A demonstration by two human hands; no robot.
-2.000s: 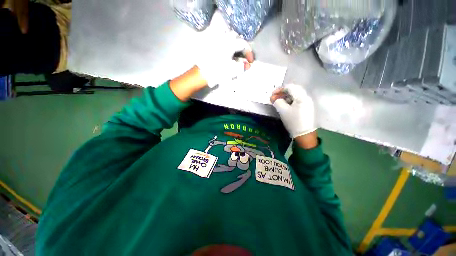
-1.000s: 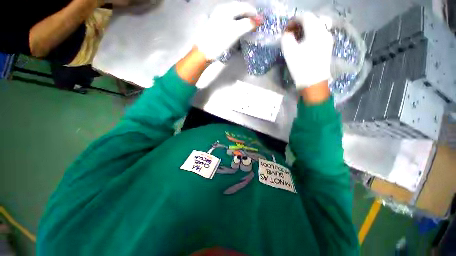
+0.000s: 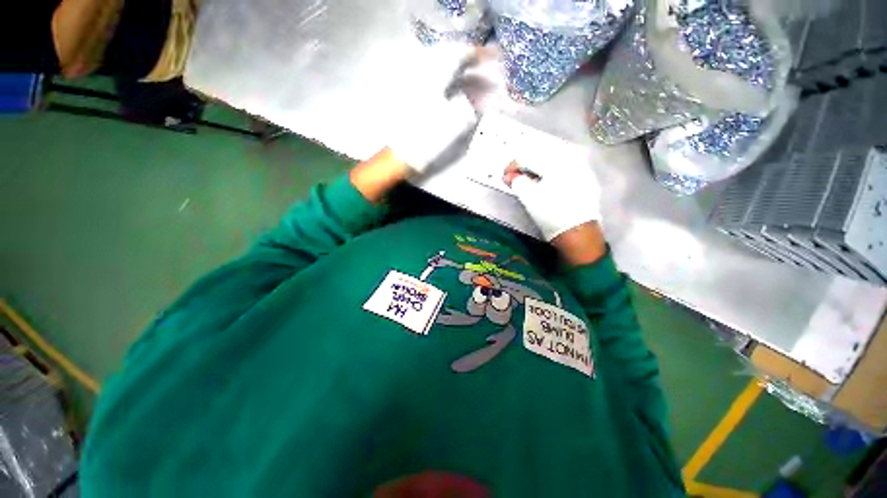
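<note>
A pale sheet-metal panel (image 3: 498,146) with small dark holes lies at the table's near edge in front of me. My left hand (image 3: 433,117), in a white glove, is at the panel's left end; its fingers are washed out by glare. My right hand (image 3: 559,190), gloved with bare fingertips, is over the panel's right part with thumb and finger close together. Whether either hand holds a fastener is too small to tell. Open clear bags of silver-blue fasteners (image 3: 549,49) lie beyond the panel, with a larger bag (image 3: 725,131) to the right.
Grey slotted sheet-metal housings (image 3: 793,209) are stacked at the right. A white sheet (image 3: 841,331) lies at the right table edge above a cardboard box (image 3: 778,370). Another person's arm (image 3: 83,34) is at the top left. The grey table (image 3: 282,73) runs along the top.
Both hands were over the fastener bags one second ago and have come back towards me to the panel. The view has shifted as well.
</note>
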